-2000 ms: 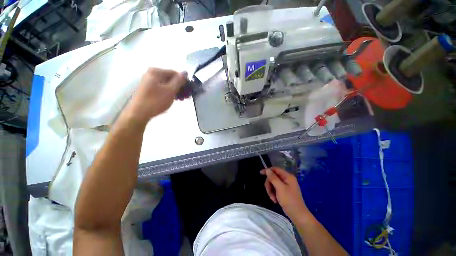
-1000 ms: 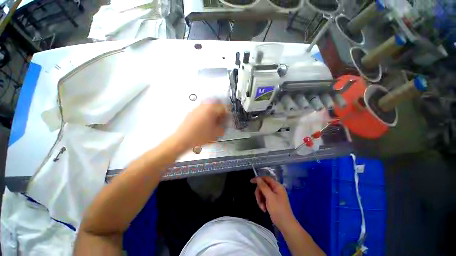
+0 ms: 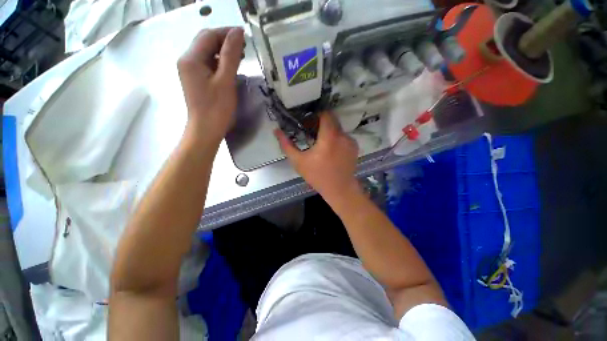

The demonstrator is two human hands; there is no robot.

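The white overlock machine [image 3: 293,60] with a purple-green label stands at upper centre. My right hand [image 3: 326,152] is at its needle and presser-foot area [image 3: 299,126], thumb and finger spread on either side of it. Whether its fingers hold a small part cannot be told. My left hand [image 3: 211,76] is raised over the left side of the machine plate, fingers bent and thumb up near the machine head. What is between its fingertips, if anything, is hidden. The shiny machine plate [image 3: 256,150] lies below my left hand.
White garment pieces [image 3: 90,126] lie on the left of the table [image 3: 223,190] and hang over its front. A red-clipped rod [image 3: 410,131] and an orange-red cone [image 3: 496,60] are at right. A blue crate [image 3: 479,213] with white cord stands at lower right.
My right hand has moved up from below the table edge to the needle area; the thin tool it held no longer shows clearly. My left hand has moved away from the needle area, up and left.
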